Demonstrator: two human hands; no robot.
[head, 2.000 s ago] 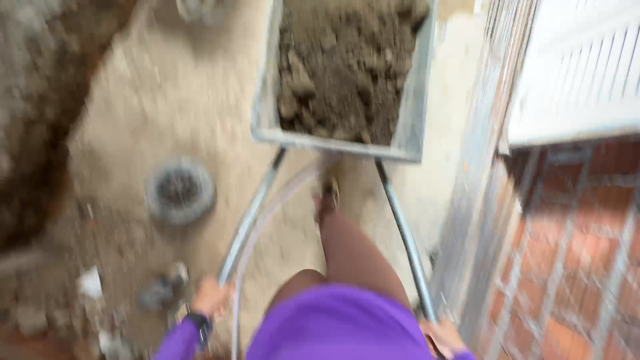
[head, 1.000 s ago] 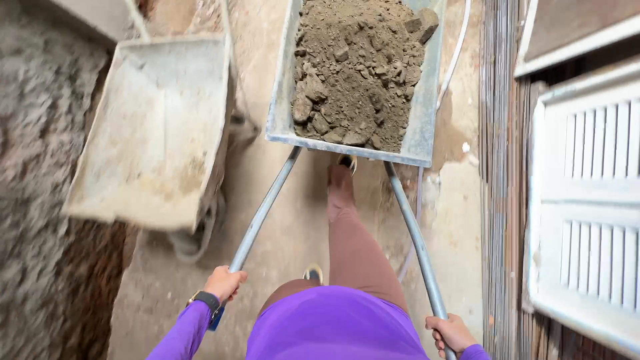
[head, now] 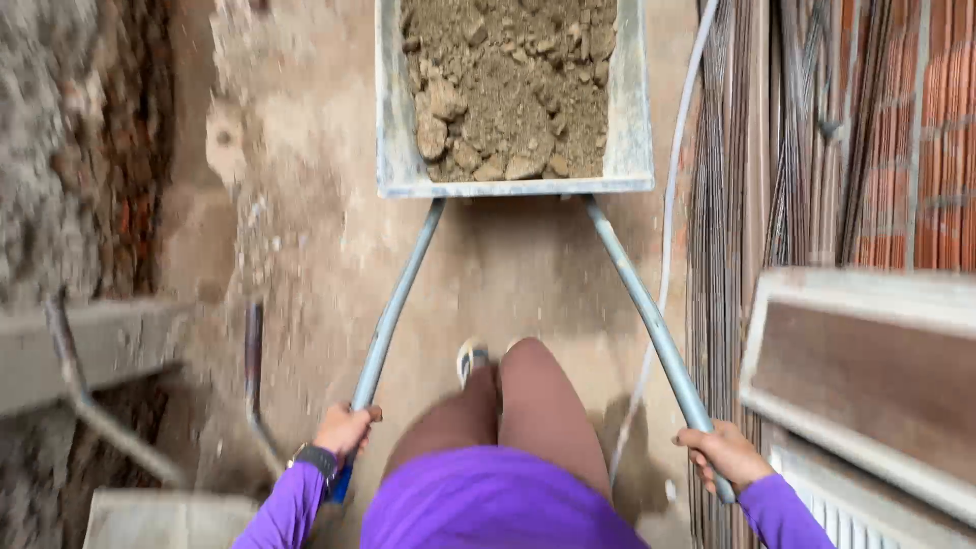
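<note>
A metal wheelbarrow tray (head: pixel 515 187) full of soil and rock lumps (head: pixel 515 99) is ahead of me at the top of the view. Two grey metal tube handles run back from it toward my body. My left hand (head: pixel 345 431) is closed around the left handle (head: pixel 393 313), whose blue grip end shows below the fist. Around the right handle (head: pixel 656 320), near its bare end, my right hand (head: pixel 724 456) is wrapped. The wheel is hidden under the tray.
A second wheelbarrow's handles (head: pixel 255 358) and tray edge (head: pixel 171 518) lie at lower left, beside a rough wall (head: pixel 46 152). Along the right run a pale hose (head: pixel 675 168), long steel bars (head: pixel 717 229), a framed panel (head: pixel 869 381) and a white louvred shutter (head: pixel 823 511). Dirt floor lies between.
The view has travelled forward: the second wheelbarrow and the louvred shutter, higher in the frame one second ago, are now at the bottom. Both hands still hold the handles.
</note>
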